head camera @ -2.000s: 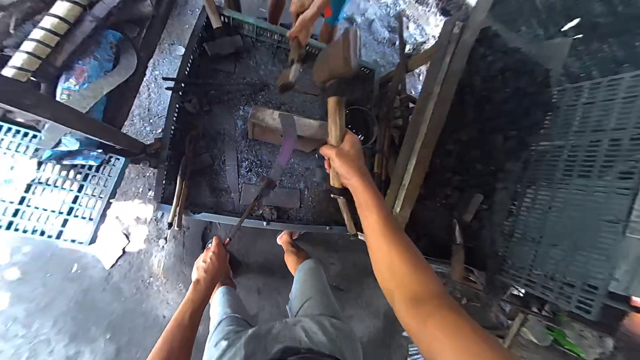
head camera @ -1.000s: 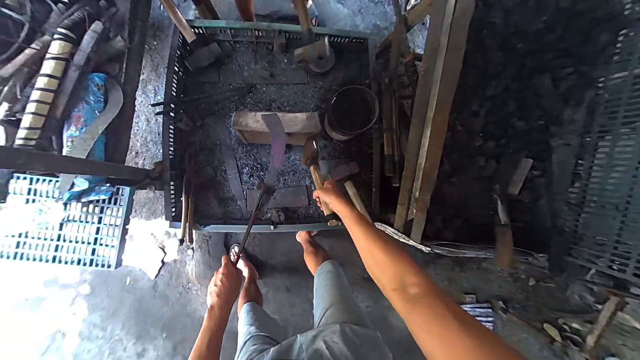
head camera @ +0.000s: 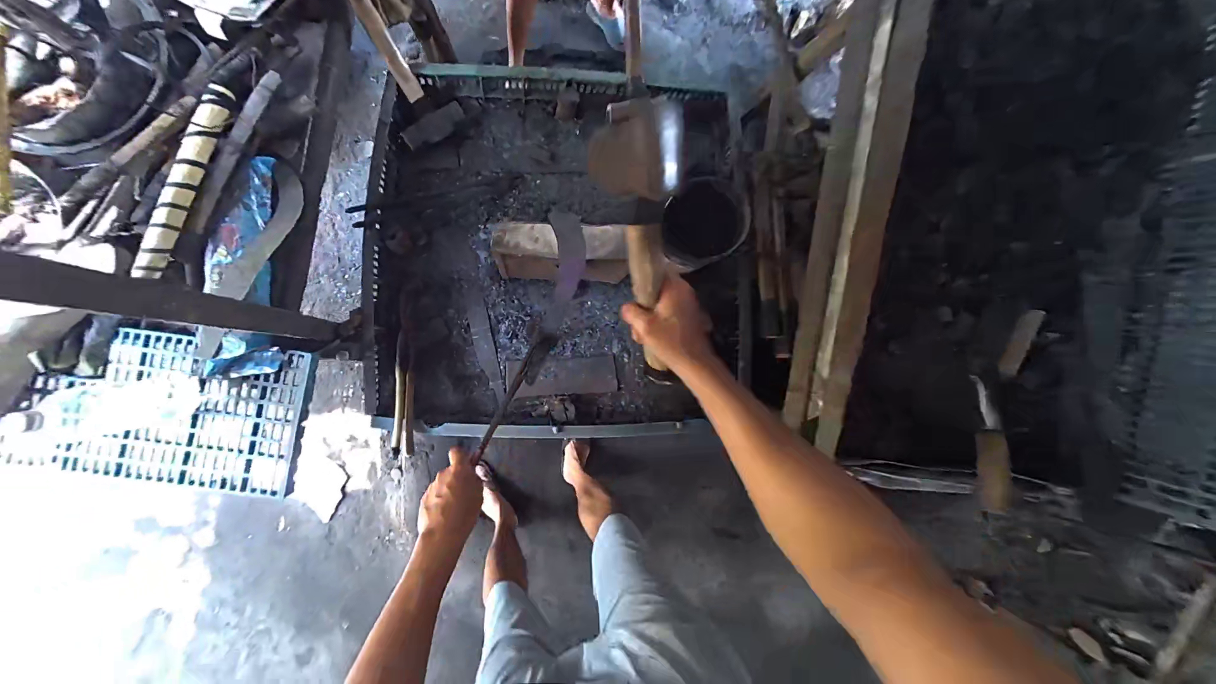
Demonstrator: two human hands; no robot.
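My left hand (head camera: 450, 496), at lower centre, grips the handles of long metal tongs (head camera: 502, 410). Their jaws meet a curved metal blade (head camera: 570, 252), which lies across a metal anvil block (head camera: 527, 255). My right hand (head camera: 671, 321) is closed around the wooden handle of a hammer (head camera: 627, 152), whose head is raised to the right of the blade and hides the block's right end. Behind it a second hammer's handle (head camera: 634, 43) comes in from the far side, and its head is partly hidden. Whether the blade touches the block along its full width I cannot tell.
A green plastic crate rim (head camera: 570, 432) surrounds the work area. Inside are a round container (head camera: 705, 223), a flat metal bar (head camera: 568, 375) and another hammer head (head camera: 432, 123). Wooden beams (head camera: 860, 218) stand at right, and a plastic grate (head camera: 256, 418) at left. Another person's leg (head camera: 519, 28) shows beyond.
One second ago my right hand held the hammer low, its head beside the block's right end; now the head is raised. My left hand still holds the tongs.
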